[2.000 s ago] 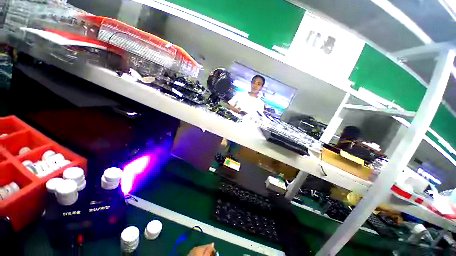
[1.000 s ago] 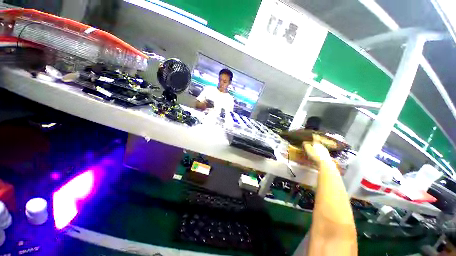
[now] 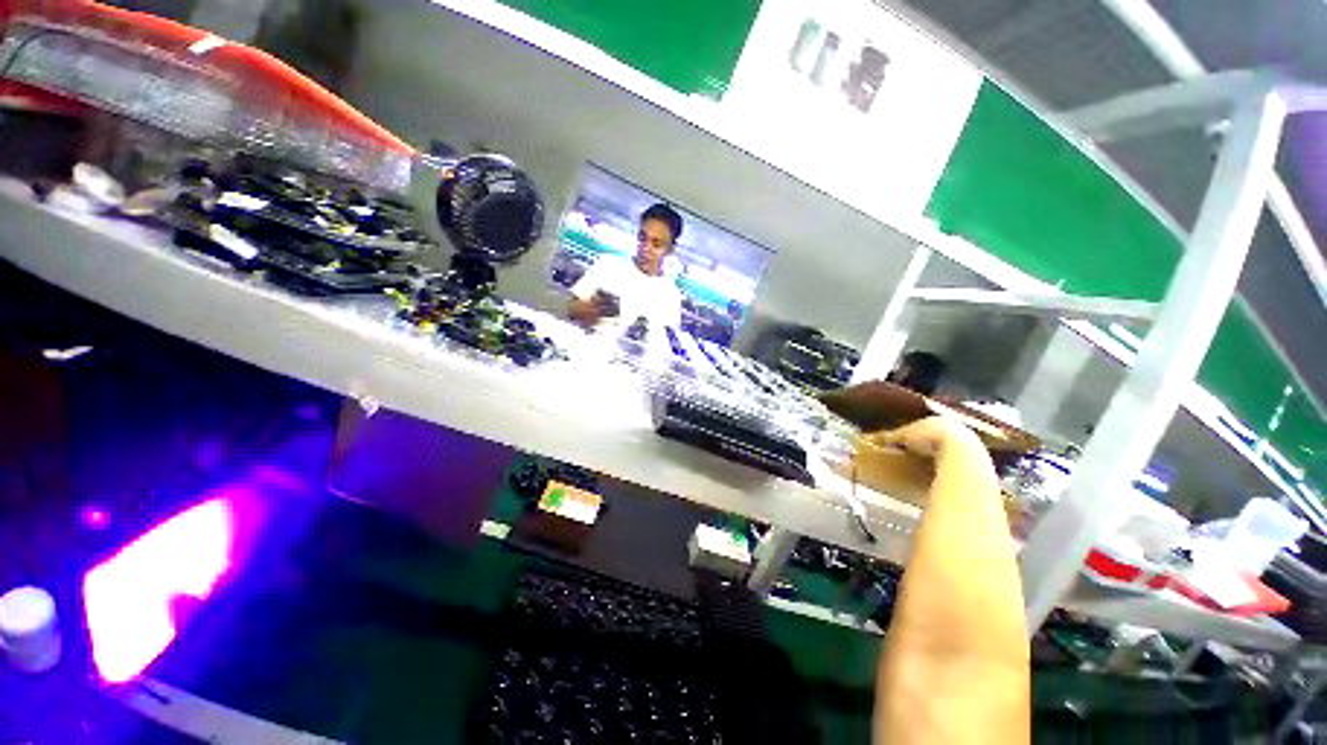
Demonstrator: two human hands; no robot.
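Observation:
My right hand (image 3: 931, 437) is raised at the open brown cardboard box (image 3: 891, 469) on the overhead shelf. The bare forearm comes up from the bottom edge. The fingers are at the box's opening, blurred and partly hidden, so I cannot tell whether they hold anything. A brown flap (image 3: 888, 405) stands up behind the fingers. My left hand is out of the picture.
The white shelf (image 3: 582, 422) bears black trays (image 3: 735, 437), a small black fan (image 3: 491, 208) and loose parts. A white post (image 3: 1150, 379) stands right of my arm. A person (image 3: 633, 284) is behind the shelf. Component trays (image 3: 604, 655) and a glaring lamp (image 3: 160, 582) are below.
My right hand has risen from the bench to the box since the oldest frame; it stays there since the middle one. The view has shifted right, leaving the red crate out of the picture.

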